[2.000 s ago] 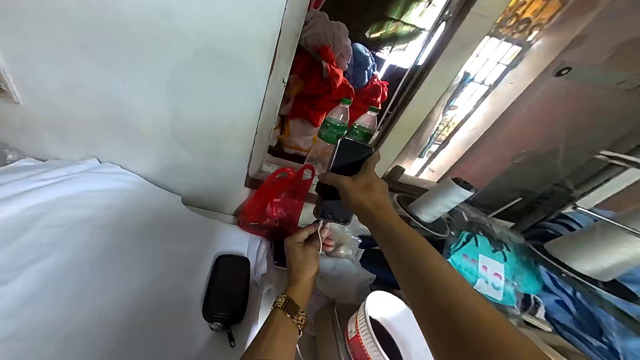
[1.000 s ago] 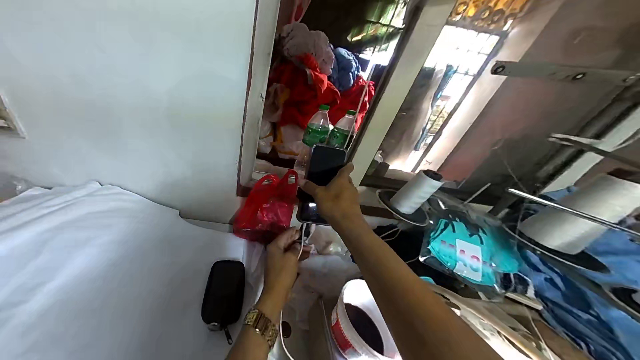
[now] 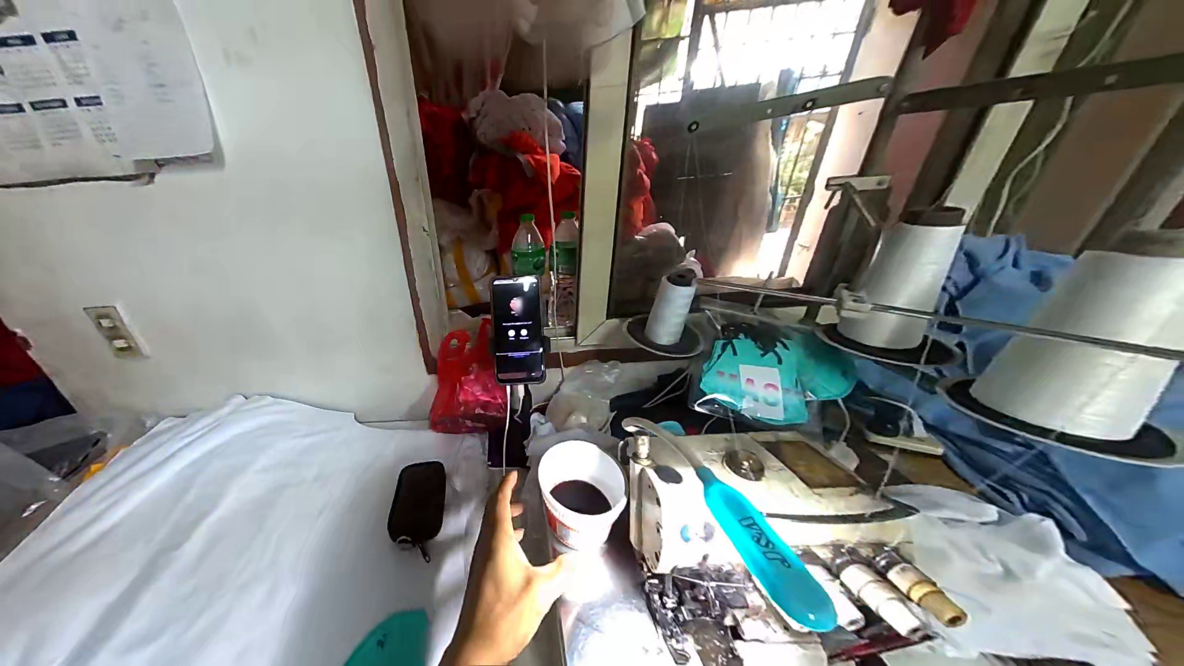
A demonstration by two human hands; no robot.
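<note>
My left hand (image 3: 507,583) is raised at bottom centre, fingers apart, holding nothing. My right hand is out of view. Beyond the fingertips a smartphone (image 3: 518,330) with a lit screen stands upright, apparently in a holder, with a white cable (image 3: 506,430) running down from its lower edge. A white tub (image 3: 606,470) of dark liquid is just right of the fingers. Left of the hand, a black zippered case (image 3: 417,502) lies on white cloth (image 3: 231,536). A red plastic bag (image 3: 462,379) sits left of the phone.
A sewing machine (image 3: 666,518) stands to the right, with a teal-handled tool (image 3: 763,546) across it. Thread cones (image 3: 902,277) are behind it, near teal items in clear plastic (image 3: 754,375). Two green-labelled bottles (image 3: 527,248) stand at the window. A teal piece (image 3: 393,638) lies at the bottom edge.
My right hand has let go of the phone and left view; the phone now stands upright. My left hand has come away from the cable, fingers apart. The view has shifted, showing the sewing machine.
</note>
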